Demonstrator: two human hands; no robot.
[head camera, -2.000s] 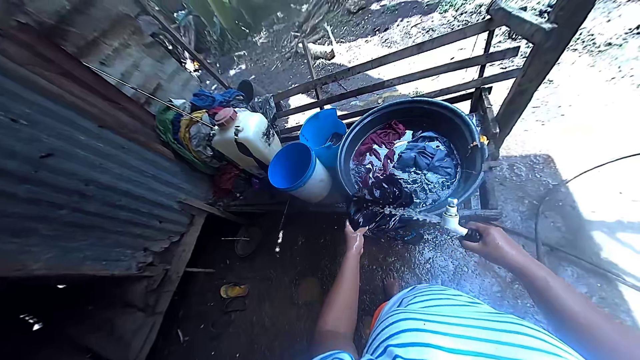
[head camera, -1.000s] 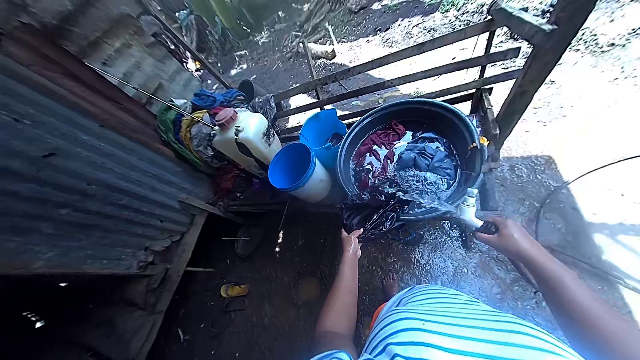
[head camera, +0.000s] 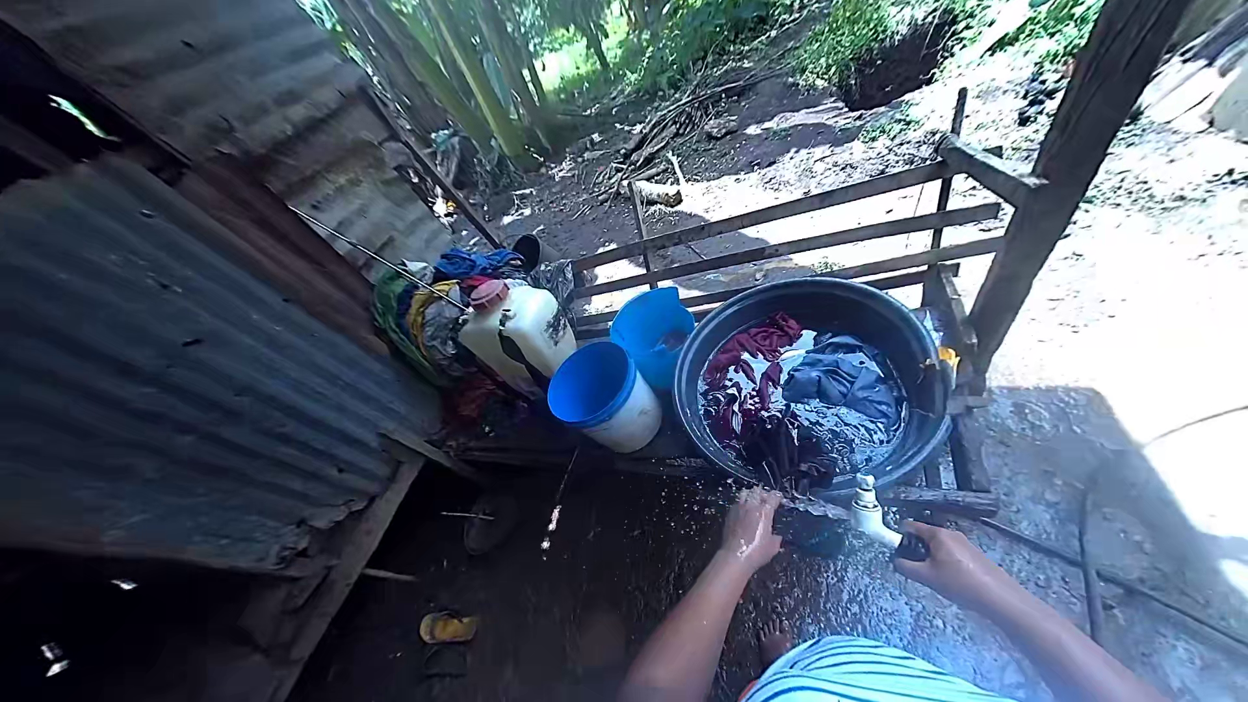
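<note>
My right hand (head camera: 941, 558) grips the dark hose end behind a white plastic tap (head camera: 871, 517), near the front rim of a large black basin (head camera: 689, 390). Water runs from the tap toward my left hand (head camera: 753, 526), which is wet and sits just outside the basin's front rim. Whether its fingers hold anything is not clear. Dark cloth (head camera: 785, 453) lies at the front inside the basin, close to my left hand. Behind it, maroon cloth (head camera: 756, 346) and grey-blue cloth (head camera: 843, 382) lie in sudsy water.
A white bucket with a blue rim (head camera: 624, 414), a blue bucket (head camera: 651, 327) and a cream jerrycan (head camera: 522, 336) stand left of the basin. Wooden rails (head camera: 799, 210) run behind it. Corrugated metal (head camera: 195, 370) walls the left; a yellow sandal (head camera: 448, 627) lies on the ground.
The dark cloth that my left hand held at the rim now lies in the basin's front part. The tap has moved lower, outside the rim. The view has tilted up.
</note>
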